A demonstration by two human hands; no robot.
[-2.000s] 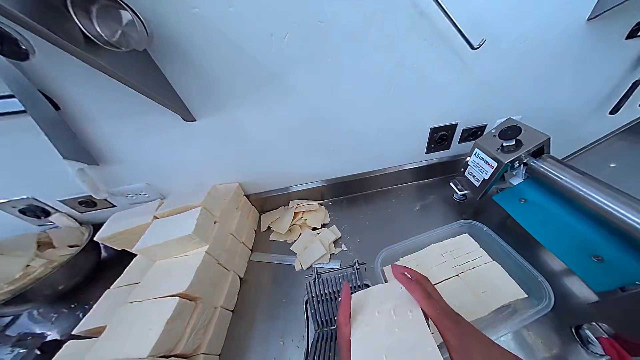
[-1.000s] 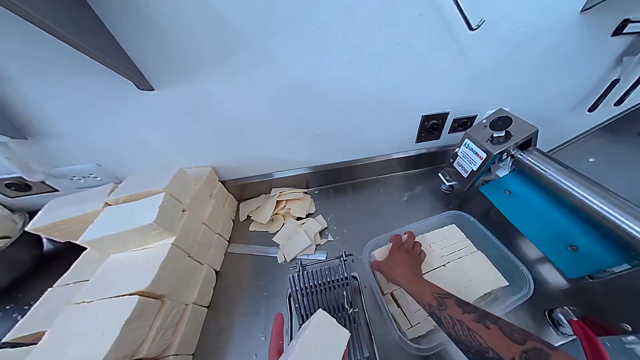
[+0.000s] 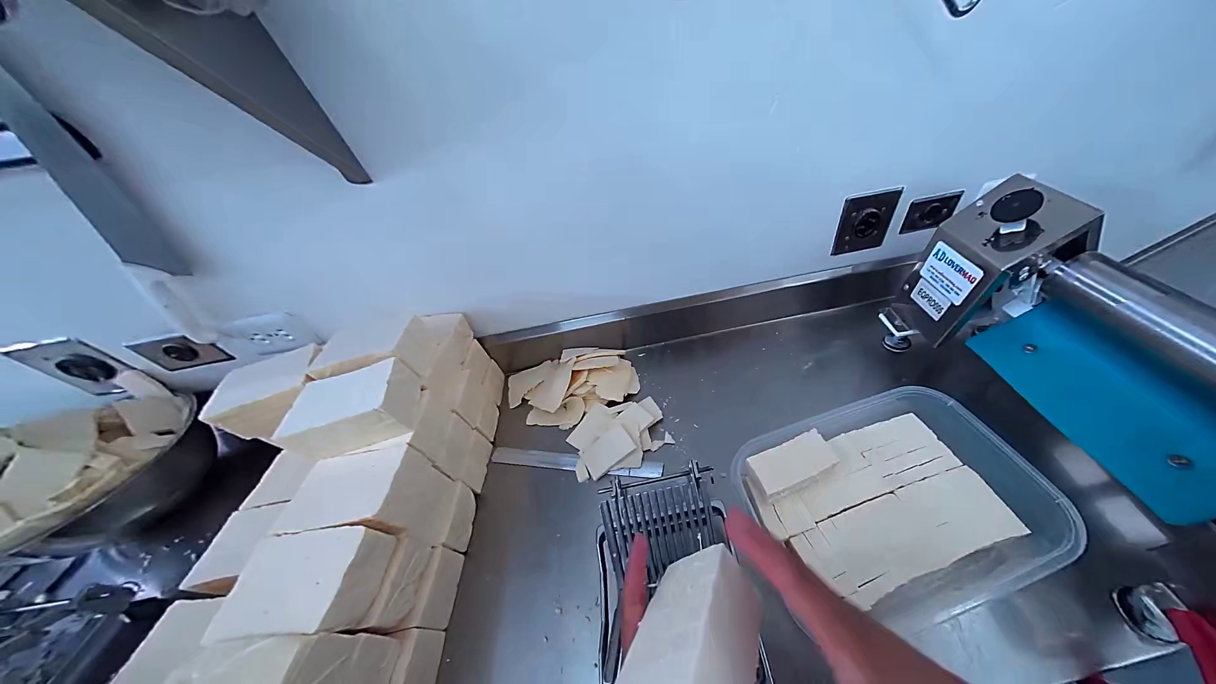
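My left hand [image 3: 635, 594] is at the bottom middle, against the left side of a pale block that looks like cheese [image 3: 698, 622]. My right hand [image 3: 760, 551] lies along the block's right side, partly blurred; the lower parts of both hands are out of view or hidden. Beneath the block is a metal slicer with parallel bars [image 3: 655, 518]. To the right, a clear plastic container [image 3: 1064, 503] holds cut pale slabs [image 3: 926, 532], with a smaller piece [image 3: 793, 463] on top at its back left corner.
Stacked pale blocks [image 3: 332, 579] fill the left side. Thin offcuts [image 3: 608, 442] lie by a metal ruler-like strip [image 3: 537, 459] near the wall. A roller machine [image 3: 1140, 304] with a teal sheet [image 3: 1111, 408] stands at right. A metal bowl of pieces [image 3: 133, 503] is far left.
My right hand has left the slabs in the container and come to the block over the slicer. The small piece at the container's back left corner now shows uncovered.
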